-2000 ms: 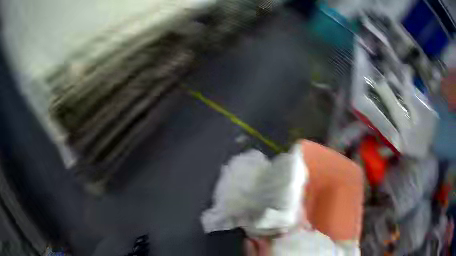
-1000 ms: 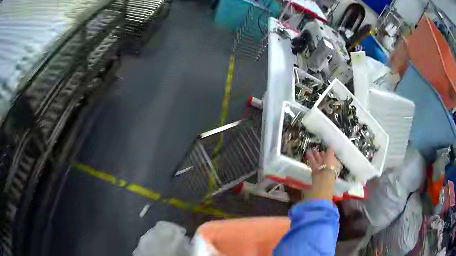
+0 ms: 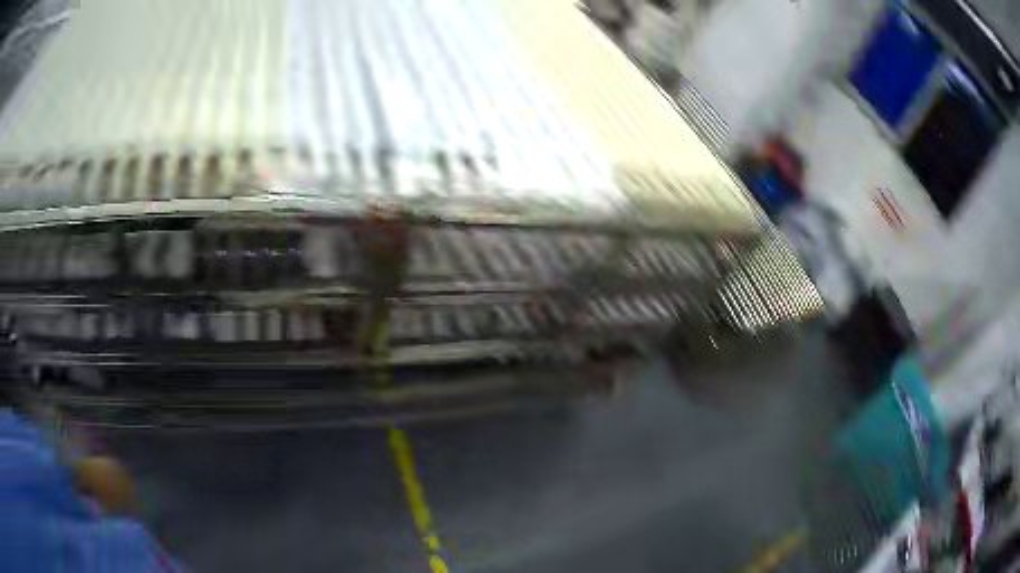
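White and cream tube covers [image 3: 425,101] lie in long parallel rows on the top of a steel tube rack [image 3: 470,319], which fills the upper left and middle of the view. My left hand [image 3: 106,484] is small and blurred at the lower left, beyond a blue sleeve, below the rack's front edge in the picture. Its fingers cannot be made out, nor whether it holds anything. My right hand is not in view.
Grey floor with yellow line tape [image 3: 411,487] runs in front of the rack. A teal container [image 3: 895,437] stands at the right. Blurred dark and coloured things lie behind it, by a pale wall with blue panels [image 3: 895,65].
The view has swung left to the rack. The white boxes of small metal pieces, the hand in them and the salmon tub have left the picture. A blue sleeve now shows at lower left.
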